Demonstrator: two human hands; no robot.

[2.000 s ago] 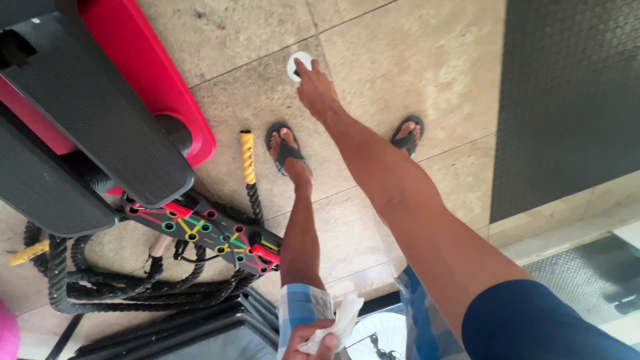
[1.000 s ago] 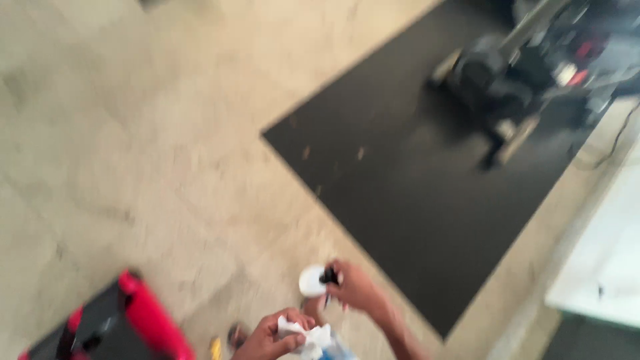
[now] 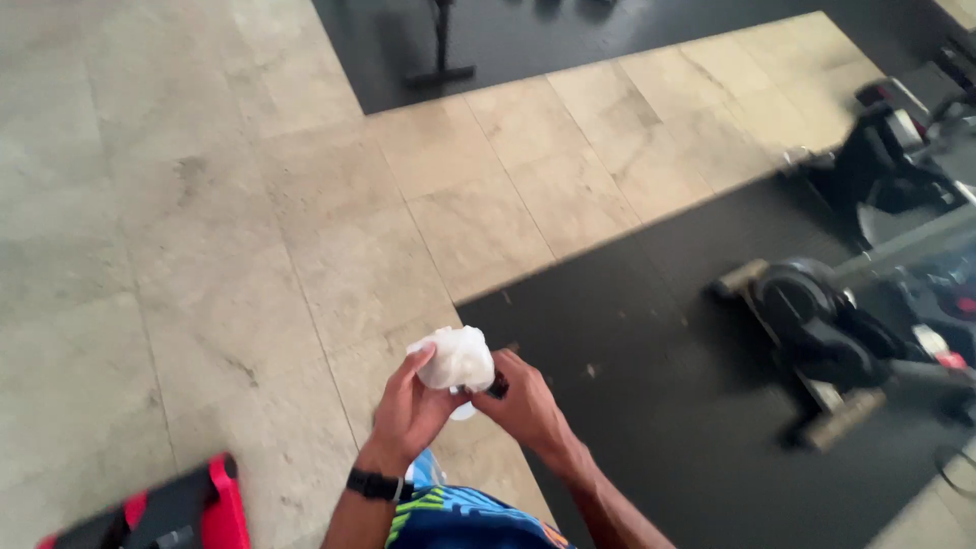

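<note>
My left hand (image 3: 412, 404), with a black watch (image 3: 377, 484) on its wrist, holds a crumpled white cloth or tissue (image 3: 456, 357) near the bottom middle of the head view. Close against it on the right, my right hand (image 3: 518, 396) has its fingers closed around a small black object (image 3: 498, 385), partly hidden by the fingers. Just below the cloth, between both hands, shows part of a white rounded thing (image 3: 463, 412); whether it is joined to the black piece cannot be told.
Beige stone tiles (image 3: 229, 229) and black rubber mats (image 3: 640, 366) cover the floor. Exercise machines (image 3: 808, 328) stand on the mat at the right. A black metal stand foot (image 3: 441, 75) rests on the upper mat. Red and black equipment (image 3: 221, 496) is at the lower left.
My right hand was stretched out far over the floor with a white round thing; it is now drawn in beside my left hand and the cloth. The view has swung to another floor area.
</note>
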